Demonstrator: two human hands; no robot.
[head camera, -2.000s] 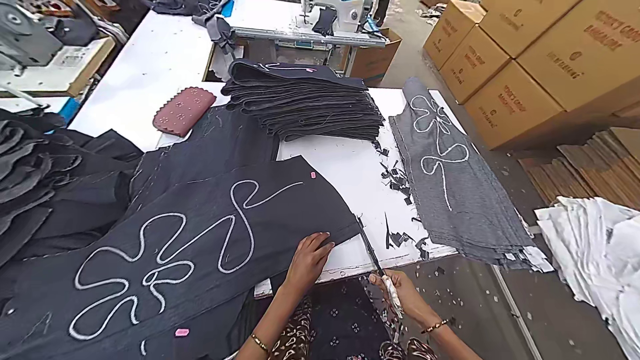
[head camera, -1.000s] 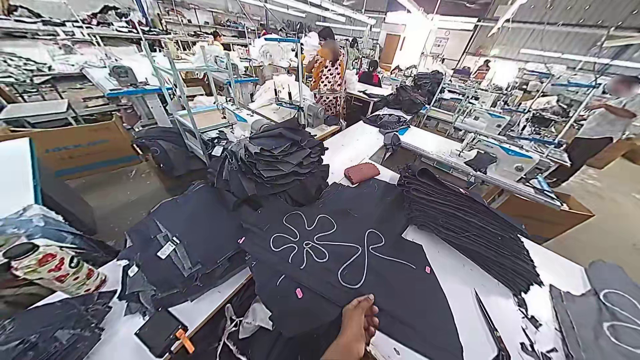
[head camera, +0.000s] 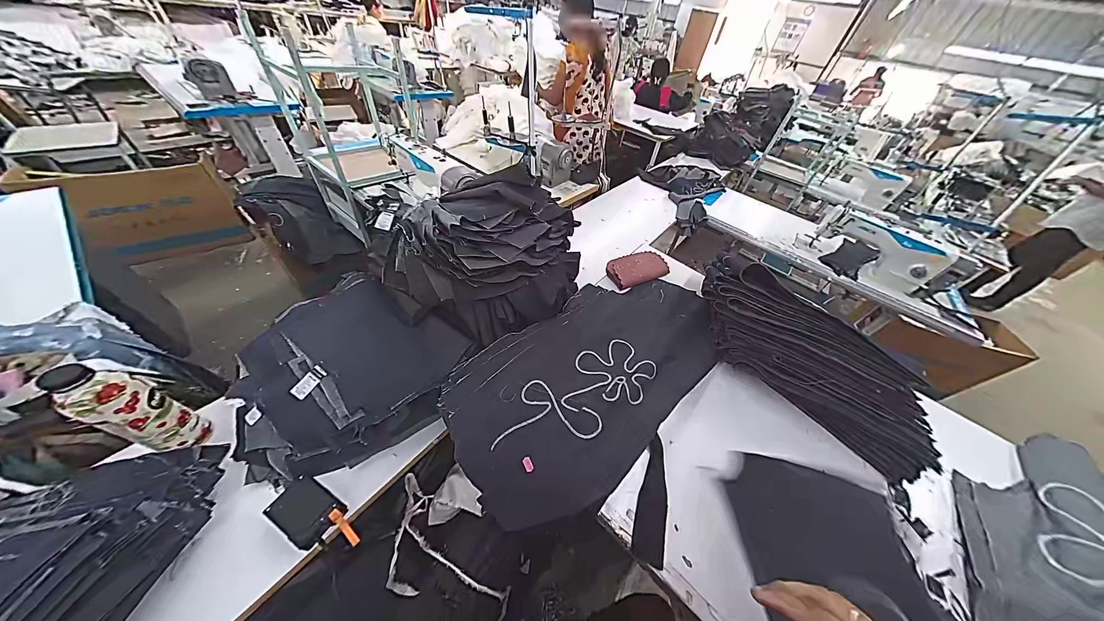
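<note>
My right hand (head camera: 806, 601) shows only in part at the bottom right, its fingers at the lower edge of a dark fabric panel (head camera: 815, 526) that is blurred along its left side; its grip cannot be told. My left hand is out of view. Left of them, another dark panel (head camera: 517, 362) with a pale cord flower (head camera: 617, 375) and a small pink sticker (head camera: 529, 465) lies across the table. A grey panel (head camera: 1018, 535) with pale cord lies at the right edge. No scissors are visible.
A folded dark stack (head camera: 802, 371), a reddish-brown pouch (head camera: 638, 270), a heaped dark pile (head camera: 492, 233) and tagged panels (head camera: 345, 371) surround the work. At left are a floral bottle (head camera: 125, 405) and a black item (head camera: 304, 511) with an orange piece. A person (head camera: 586, 95) stands behind.
The scissors, in my right hand two seconds ago, lay on the table one second ago and are now unseen. A dark panel now covers that area; the flower panel left of it faces another way.
</note>
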